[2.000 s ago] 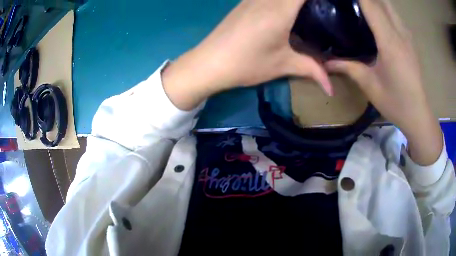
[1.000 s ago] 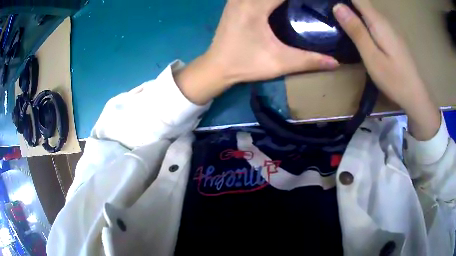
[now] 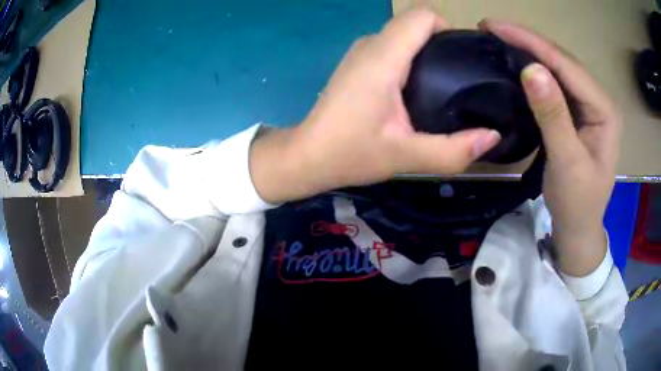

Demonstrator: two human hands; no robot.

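A black headphone [image 3: 471,94] is held up over the bench's front edge. Its ear cups are pressed between my hands, with a matte, rounded side facing the camera. The headband hangs toward my chest and is hard to tell from my dark shirt. My left hand [image 3: 370,116] grips the cup from the left, its thumb along the lower edge. My right hand [image 3: 572,116] grips it from the right, its thumb on the cup's right side. The far side of the cups is hidden.
A cardboard sheet [image 3: 601,51] lies on the right of the green-blue mat [image 3: 217,65]. Black parts [image 3: 647,80] lie at its right edge. Several black headphones [image 3: 45,141] lie on another cardboard sheet [image 3: 71,94] at the left. A blue bin [image 3: 620,217] stands below the bench edge at right.
The headphone and both hands have moved down in the picture, toward my body. The cup has turned from its glossy face to a matte side. The headband has swung lower against my shirt.
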